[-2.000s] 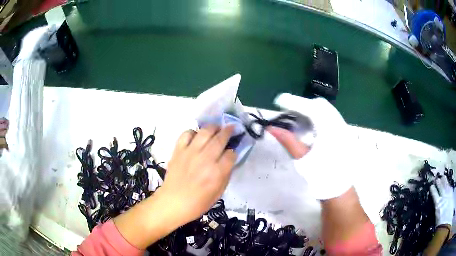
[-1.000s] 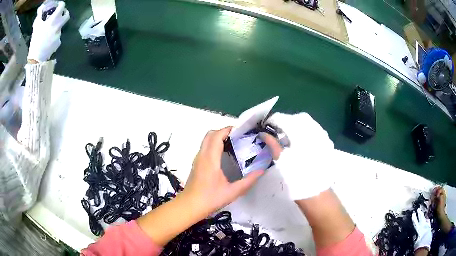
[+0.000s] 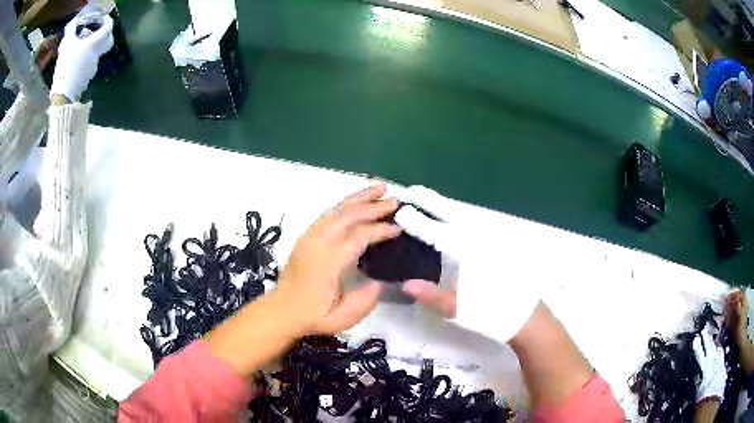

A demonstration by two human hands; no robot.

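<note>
A small black retail box (image 3: 405,258) is between my two hands above the white worktop, its dark face up and no white flap showing. My bare left hand (image 3: 335,260) holds its left side. My right hand (image 3: 475,260), in a white glove with bare fingertips, is on its right side and covers its far corner. The hands are slightly blurred. Heaps of bundled black cables lie on the worktop, one at the left (image 3: 207,277) and one in front of me (image 3: 372,384).
An open black box (image 3: 211,78) with a raised white flap stands on the green conveyor (image 3: 372,99). Two closed black boxes (image 3: 642,186) are at the right. A neighbour's gloved hand (image 3: 81,58) is at upper left. Another person's hands are by a cable heap (image 3: 661,372) at lower right. A blue fan (image 3: 727,95) is beyond.
The cable bundle is no longer visible, and the box's white flap and open mouth no longer show; its dark face is up. The open box and the closed boxes on the conveyor have shifted right.
</note>
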